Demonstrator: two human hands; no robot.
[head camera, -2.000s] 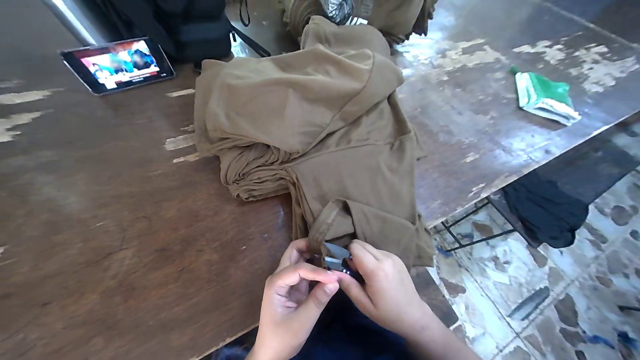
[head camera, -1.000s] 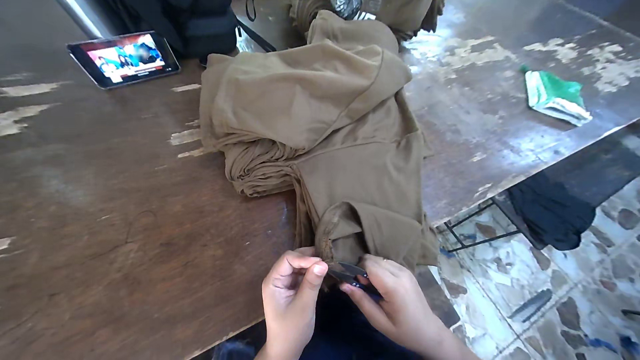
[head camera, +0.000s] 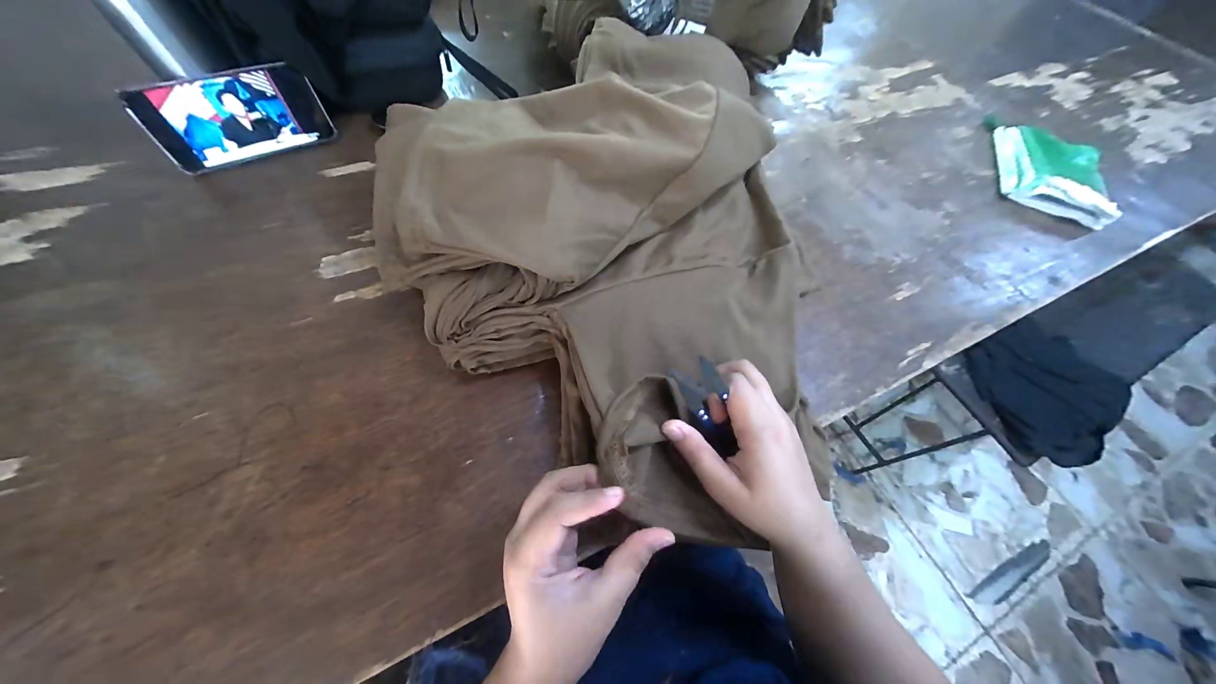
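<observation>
A pile of brown knit garments (head camera: 570, 180) lies on the worn wooden table, its lower part reaching the near edge. The turned-back opening (head camera: 622, 451) of the top garment lies between my hands. My right hand (head camera: 755, 456) holds small dark thread snips (head camera: 701, 391), whose two blades stand apart and point away from me over the cloth. My left hand (head camera: 579, 560) is beside the near edge of the opening, thumb and fingers apart, with nothing seen between them.
A phone (head camera: 228, 116) with a lit screen lies at the upper left beside a black bag (head camera: 370, 47). More brown cloth (head camera: 760, 24) is at the back. A green and white packet (head camera: 1054, 176) lies on the right. Dark cloth (head camera: 1054, 389) hangs over a metal-framed seat beyond the table edge.
My hands were close together at the garment's opening; now they are apart. The left thumb and fingers have spread, and the right hand with the snips has moved forward over the cloth.
</observation>
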